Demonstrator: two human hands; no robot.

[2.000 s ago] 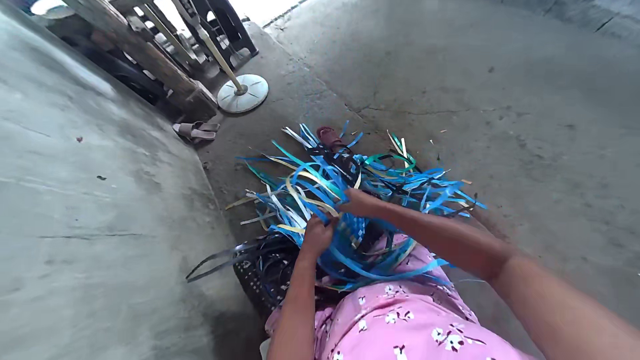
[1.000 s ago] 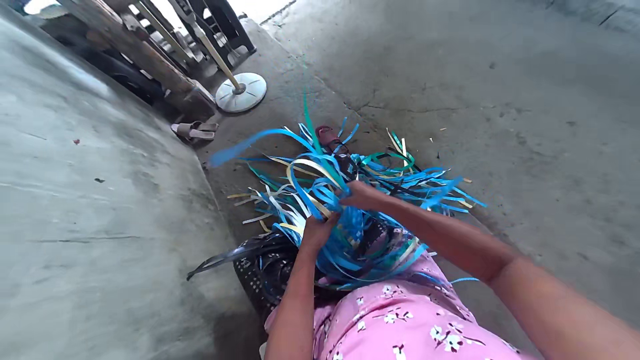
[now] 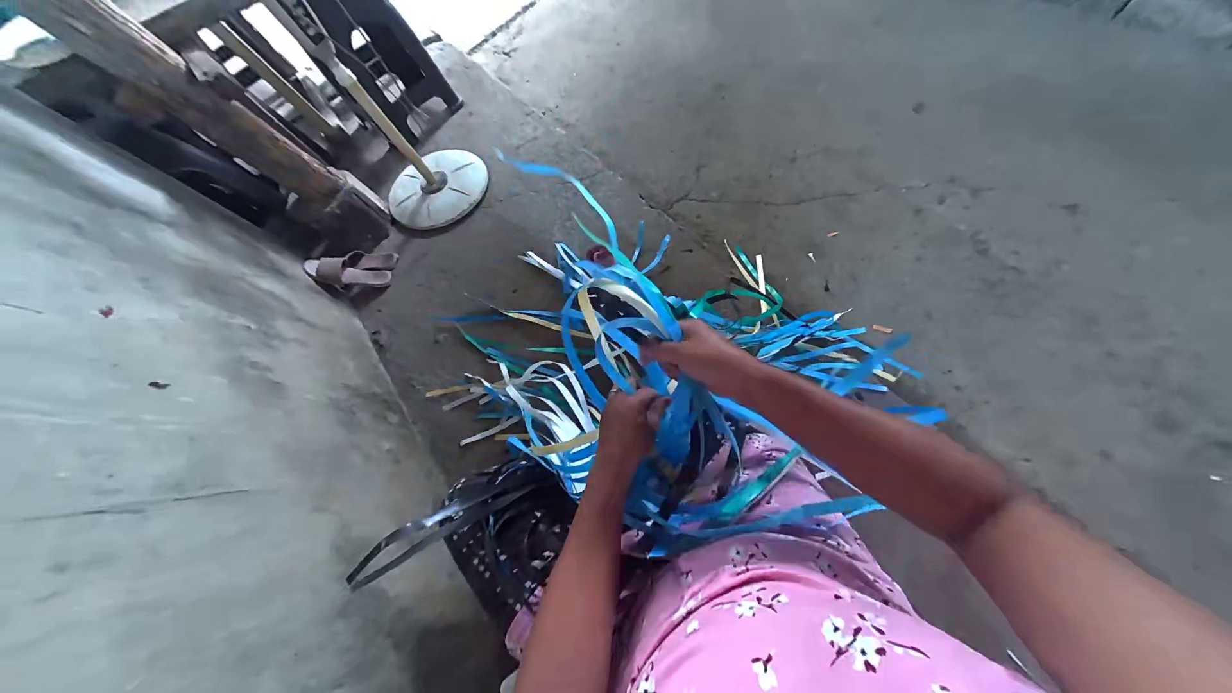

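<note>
A tangled heap of blue, white, cream and green plastic strips (image 3: pixel 679 423) lies over my lap and reaches down toward the floor. My left hand (image 3: pixel 633 419) is closed on strips at the middle of the heap. Just above it and to the right, my right hand (image 3: pixel 698 356) grips blue strips too. Cream and blue strips loop up beside my fingers, and one long blue strip arcs toward the upper left. Black strips (image 3: pixel 433 525) stick out at the left, over a black perforated surface (image 3: pixel 481 558). The fingertips are partly hidden among the strips.
A concrete wall (image 3: pixel 173 404) runs along the left. Sandals (image 3: pixel 354 270) lie at its foot. Beyond them stand a pole with a round white base (image 3: pixel 440 190), a wooden post (image 3: pixel 231 125) and dark plastic furniture (image 3: pixel 409 58). Small scraps lie on the cracked concrete floor (image 3: pixel 866 202).
Loose strips have shifted around my hands. A long blue strip that swept left one second ago now arcs higher, and blue strips now extend at the right. Both hands remain close together.
</note>
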